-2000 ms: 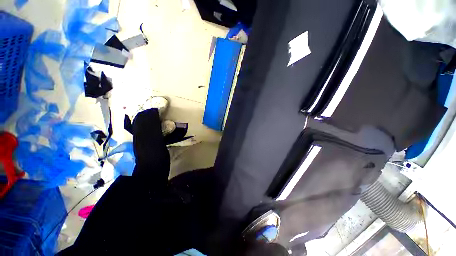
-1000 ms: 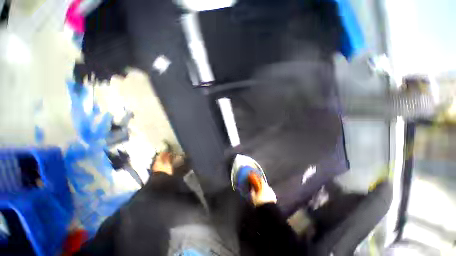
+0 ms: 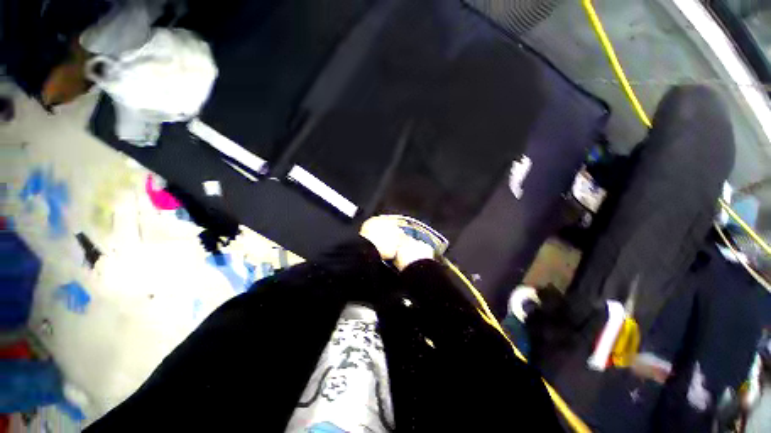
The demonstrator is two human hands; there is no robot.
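The steam iron (image 3: pixel 429 233) lies at the near edge of the dark panels, its pale-edged plate partly showing. My right hand (image 3: pixel 411 251) is on the iron, its fingers partly hidden. My left hand (image 3: pixel 380 233) is close beside it; its fingers are blurred and I cannot tell if they hold anything. A white strip (image 3: pixel 323 190) lies along the edge of a dark garment panel (image 3: pixel 456 101). Another white strip (image 3: pixel 226 147) lies further left in line with it.
A crumpled white bundle (image 3: pixel 165 74) sits at upper left. A yellow hose (image 3: pixel 486 313) trails from the iron. The padded pressing arm (image 3: pixel 668 178), yellow-handled scissors (image 3: pixel 626 340) and a white ring (image 3: pixel 523 302) are at right. Scraps litter the floor (image 3: pixel 127 279).
The view has swung round, bringing the white bundle and pressing arm into sight. My left hand has come from over the floor side to beside the iron. My right hand stays on the iron.
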